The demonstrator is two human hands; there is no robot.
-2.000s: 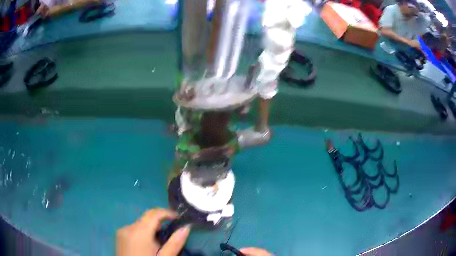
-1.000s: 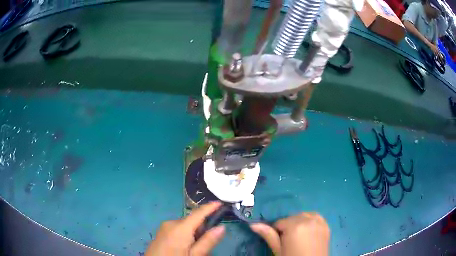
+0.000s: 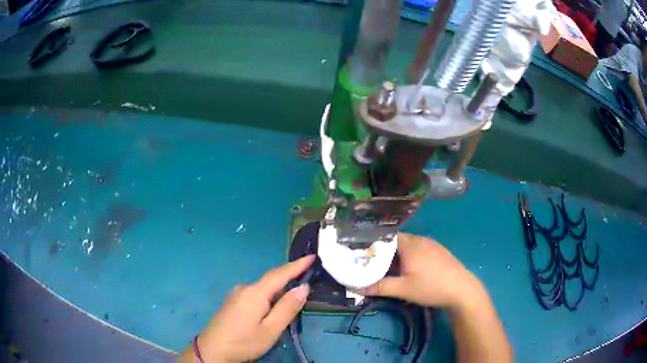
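Note:
A black headband (image 3: 424,333) lies at the front of the green hand press (image 3: 349,159), its open ring toward me. My left hand (image 3: 259,308) grips its left end between thumb and fingers, beside the white nest (image 3: 358,264). My right hand (image 3: 429,273) is at the right side of the nest, with its fingertips partly hidden behind and under it; the headband's right part passes below this hand. The dark press ram (image 3: 377,221) is directly above the nest. What the right fingertips touch is hidden.
Thin curved black strips (image 3: 560,266) lie in a pile at the right, with slim snips (image 3: 527,221) at their left edge. More black headbands (image 3: 122,46) lie on the green belt (image 3: 234,64). A cardboard box (image 3: 570,46) and part of a person (image 3: 628,62) are at the upper right.
The headband has come in under the press front. My right hand has moved up to the nest's right side; my left hand is at its left. The view has shifted, so the press appears further right.

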